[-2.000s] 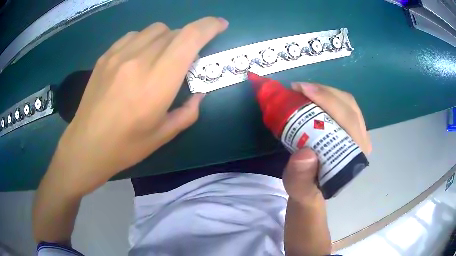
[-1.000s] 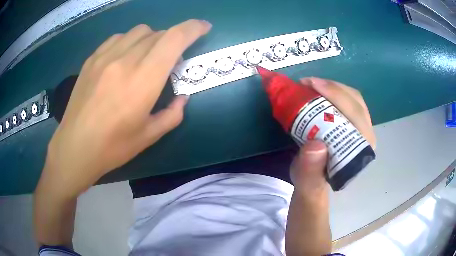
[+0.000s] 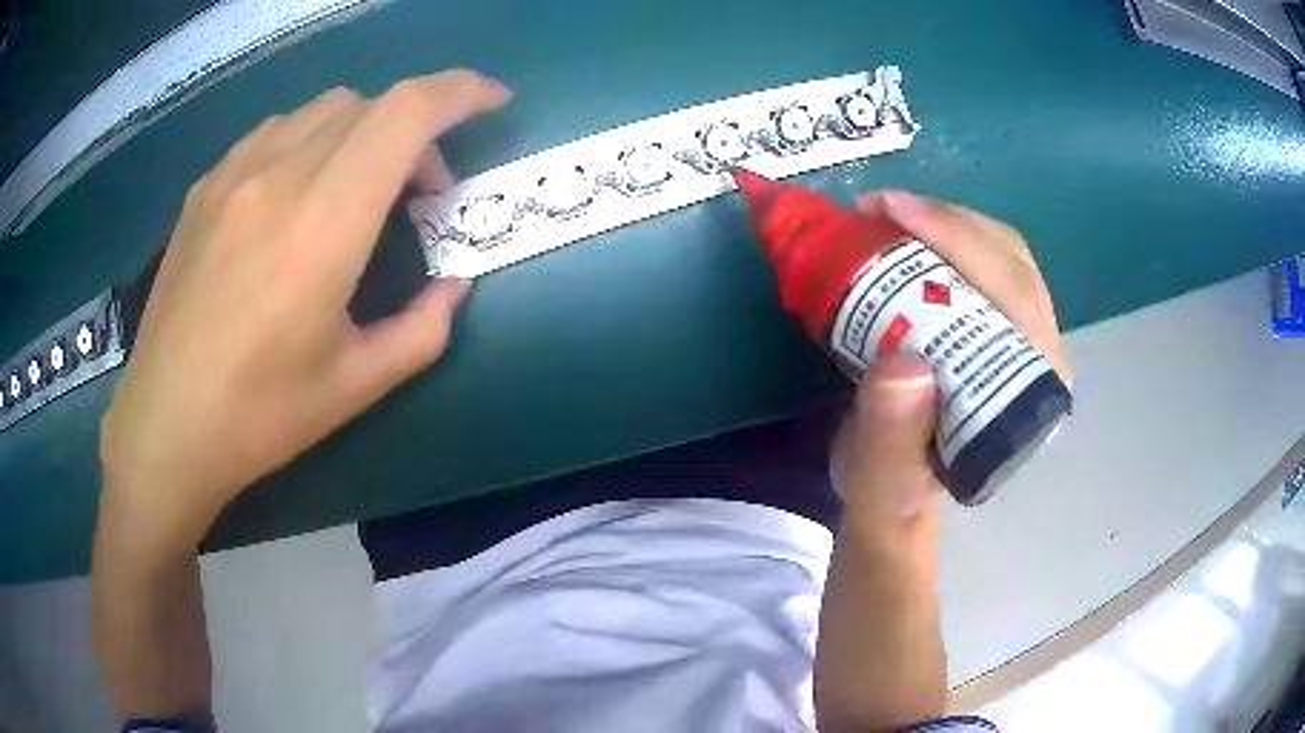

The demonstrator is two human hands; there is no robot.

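Observation:
A silver-white component strip [image 3: 608, 201] with a row of several round components lies slanted on the green surface. My left hand [image 3: 272, 258] grips its left end between thumb and fingers. My right hand [image 3: 930, 344] holds the glue bottle [image 3: 916, 322], tilted, its red nozzle pointing up and left. The nozzle tip is at the strip's lower edge, just below the fourth round component from the left. Whether it touches, and any glue at the tip, I cannot tell.
A waiting strip [image 3: 60, 351] lies at the far left of the green surface [image 3: 601, 344]. A pale curved rail [image 3: 158, 93] runs along the upper left. Grey metal parts [image 3: 1216, 43] stand at the upper right. A blue object [image 3: 1289, 301] shows at the right edge.
My left hand and the strip have moved left. The nozzle tip went from the second round component to the third, then the fourth. The bottle moved slightly right, then stayed nearly in place.

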